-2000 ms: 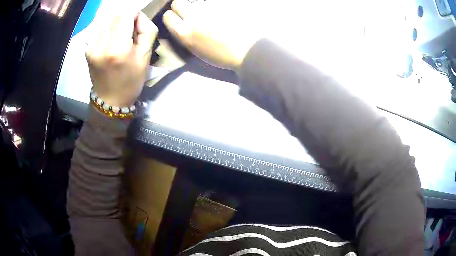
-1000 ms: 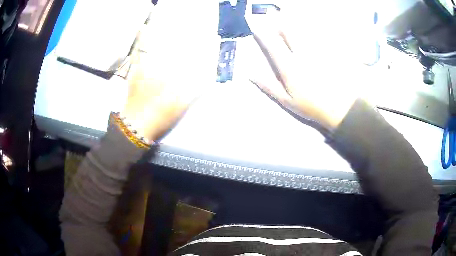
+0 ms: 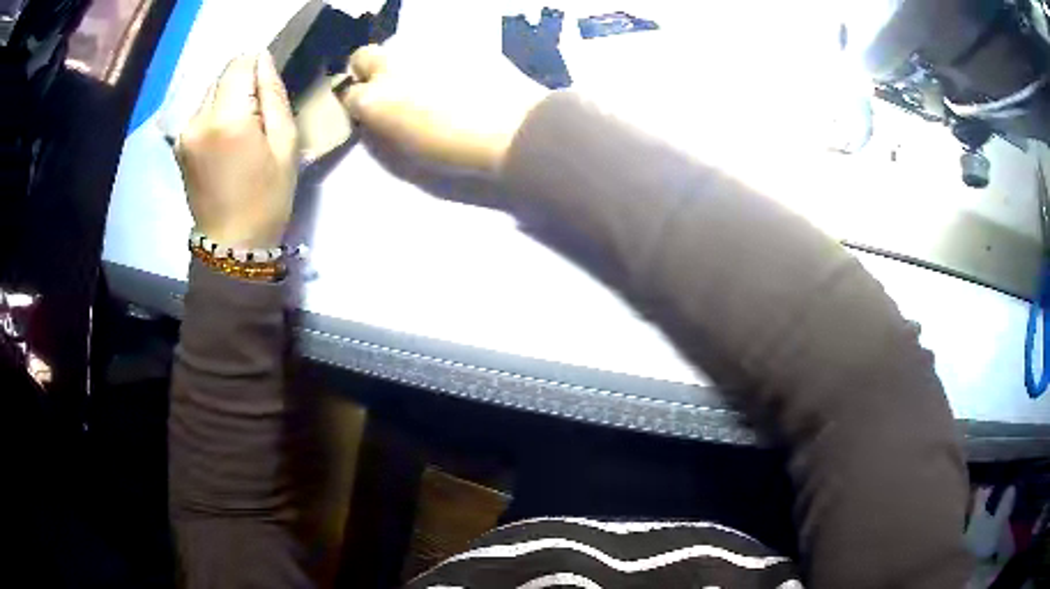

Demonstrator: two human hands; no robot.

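Observation:
My left hand [image 3: 240, 150], with a beaded bracelet, is at the far left of the white table, its fingers closed on a pale paper or folder [image 3: 325, 119] with a tan inner face. My right hand [image 3: 420, 115] reaches across to it, fingers curled at its edge. Whether they grip anything is hidden by glare. A dark grey-black piece [image 3: 328, 44] lies at the fingertips of both hands. A small heap of dark labels [image 3: 535, 48] and a separate dark label strip [image 3: 618, 24] lie at the top centre, right of my right hand.
The sewing machine head [image 3: 979, 52] with a grey round knob [image 3: 974, 168] is at the upper right. Blue scissors handles [image 3: 1037, 351] show at the right edge. The table's grey patterned front edge [image 3: 518, 385] runs below my forearms. Brown cardboard [image 3: 458, 512] is below the table.
From one second ago, both hands have moved from the table's middle to the far left. The label strip between them is no longer visible there. The paper has been taken in my left hand.

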